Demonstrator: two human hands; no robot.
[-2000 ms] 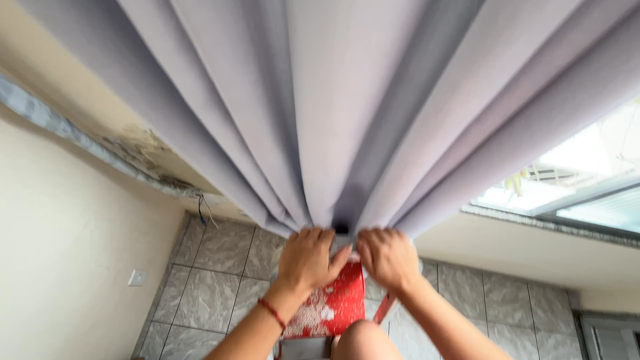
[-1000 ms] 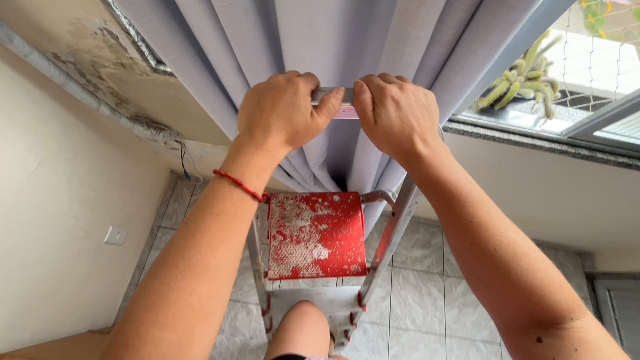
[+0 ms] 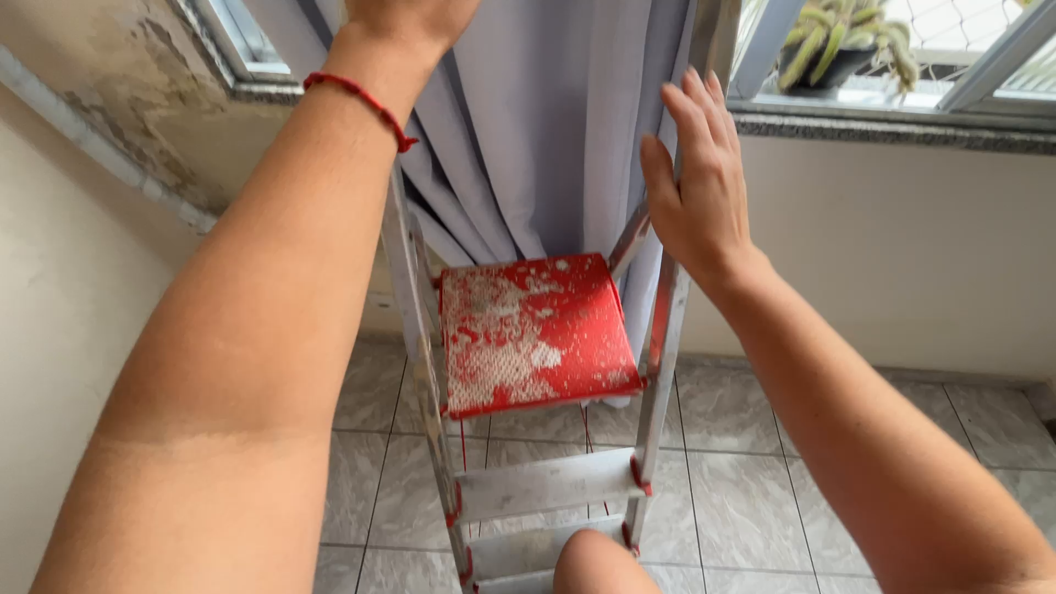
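A grey curtain (image 3: 536, 124) hangs in folds behind an aluminium stepladder (image 3: 660, 346) with a worn red top platform (image 3: 536, 330). My left hand (image 3: 412, 16), above a red cord bracelet (image 3: 359, 95), reaches up at the top edge; its fingers are cut off by the frame, so its grip is hidden. My right hand (image 3: 701, 165) is beside the ladder's right rail, fingers extended and thumb apart, holding nothing; whether its palm touches the rail is unclear. My knee (image 3: 602, 565) shows at the lower steps.
A window with a granite sill (image 3: 891, 132) is at the upper right, with a potted cactus (image 3: 825, 58) on it. Another window corner (image 3: 256, 49) is upper left, near a stained wall (image 3: 148, 91). Grey tiles (image 3: 734, 495) cover the floor.
Both hands were close together on the ladder's top bar one second ago. They have moved apart, the right one opening beside the right rail. The view has shifted, showing more ladder.
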